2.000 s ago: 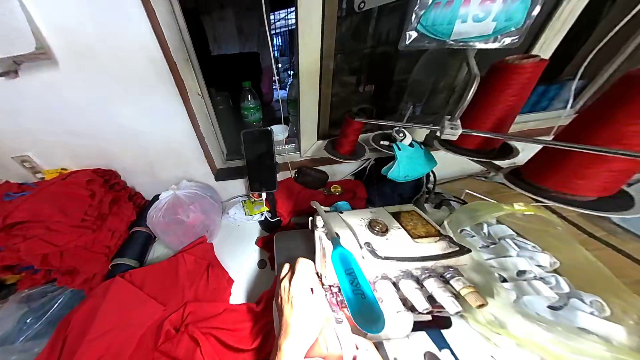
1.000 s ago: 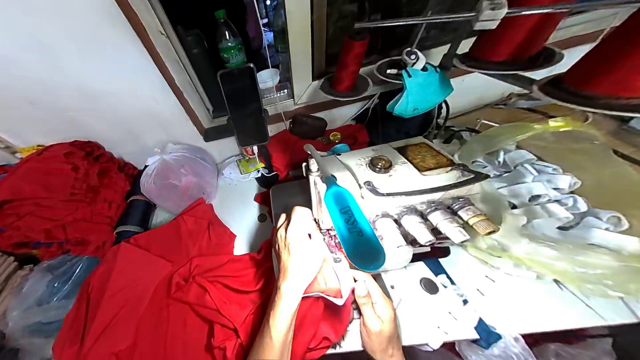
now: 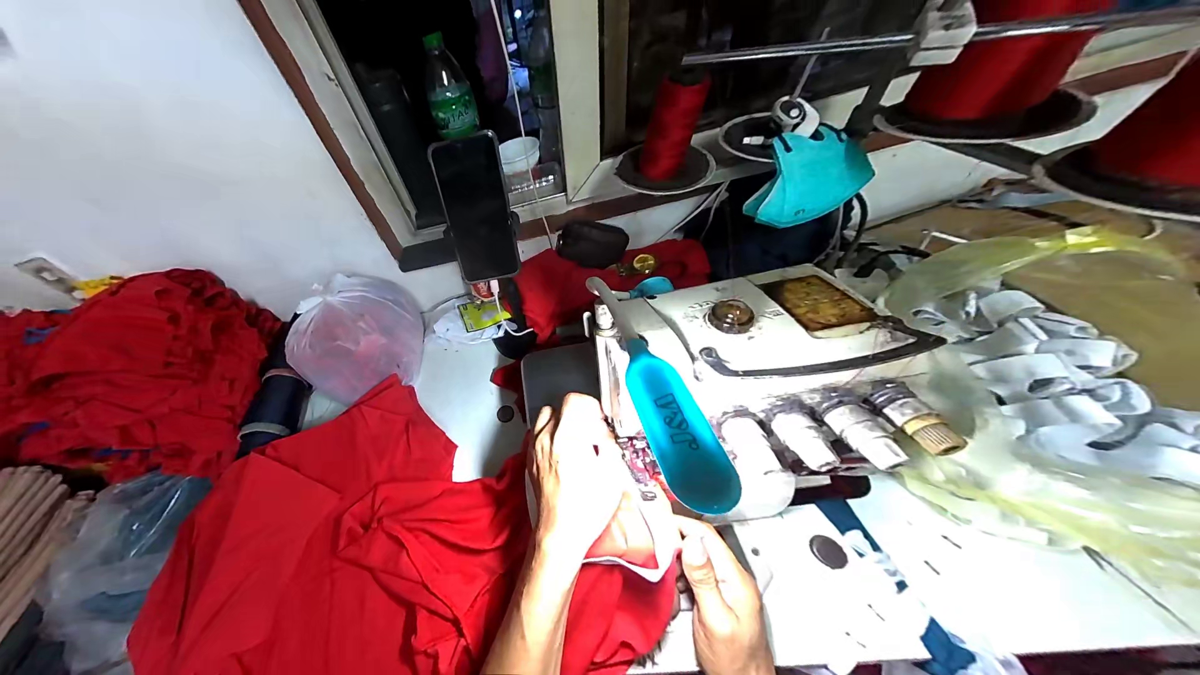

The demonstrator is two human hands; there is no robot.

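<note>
An overlock sewing machine [image 3: 797,323] stands on the white table, with a blue oval shade or guard on an arm [image 3: 682,427] over its needle area. My left hand [image 3: 574,469] lies on the cloth just left of the needle area, palm down. My right hand [image 3: 722,591] pinches the white-edged border of the red cloth [image 3: 375,544] between thumb and fingers, in front of the machine. The red cloth spreads left over the table and hangs under my left wrist. The needle and presser foot are mostly hidden by the shade and my left hand.
Red thread cones [image 3: 673,127] stand behind the machine. A teal mask [image 3: 812,176] hangs there. A phone [image 3: 474,206] is mounted by the window. Left are a tied plastic bag [image 3: 356,337] and a red cloth pile [image 3: 141,375]. White elastic bands [image 3: 1059,366] lie in a yellowish bag at right.
Between two seconds and one second ago, my right hand came into clear view at the cloth's white edge. Since then, both hands have stayed near the same place by the machine. The view has shifted.
</note>
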